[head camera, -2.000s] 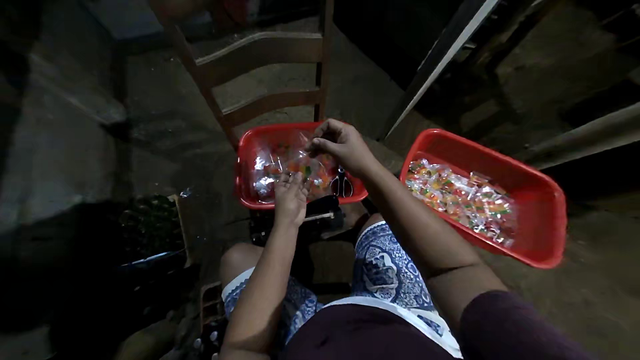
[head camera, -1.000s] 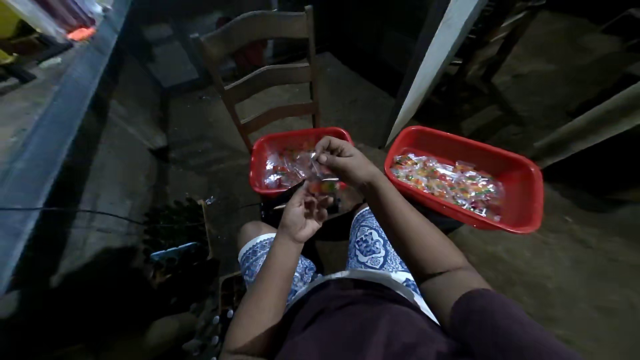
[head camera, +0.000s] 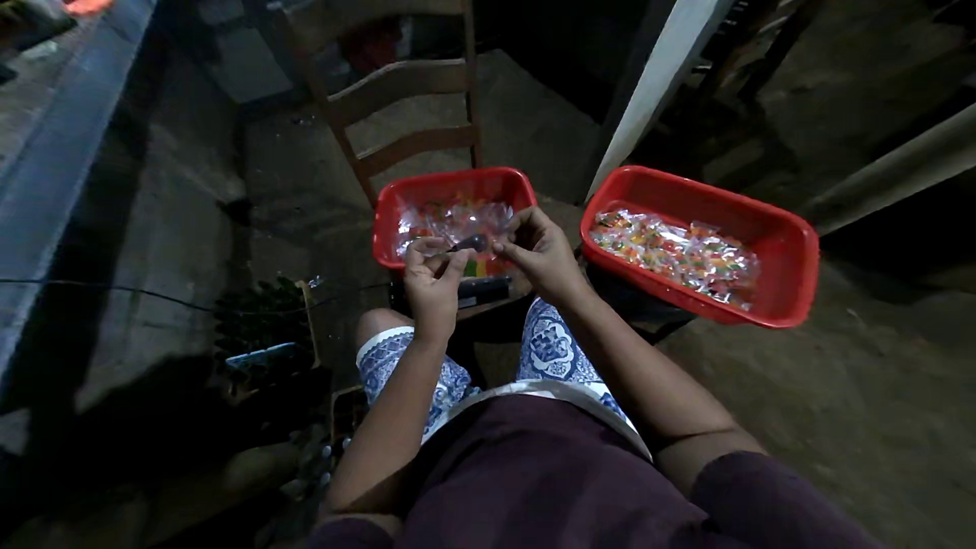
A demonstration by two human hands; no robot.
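Note:
My left hand [head camera: 435,286] and my right hand [head camera: 540,248] face each other over the near edge of a smaller red plastic basin [head camera: 393,200]. Between them is a clear plastic packet [head camera: 482,263] with green, yellow and red contents, its top edge pinched in the fingers of both hands. Clear wrappers and colourful pieces [head camera: 461,217] lie in this basin. A dark object, perhaps a scissors handle [head camera: 471,242], shows behind the fingers. To the right, a larger red plastic basin [head camera: 770,229] holds many filled clear packets [head camera: 679,255].
A wooden ladder-back chair [head camera: 419,141] stands behind the smaller basin. A black box-like object [head camera: 484,291] lies at that basin's near side. At the left are a low wall [head camera: 145,168], a thin cable [head camera: 152,287] and a light-blue flat object [head camera: 261,355]. A pale post [head camera: 656,84] rises beyond the basins.
My hands were closer together one second ago, with the right above the left; now they are side by side, a little apart. The view has shifted.

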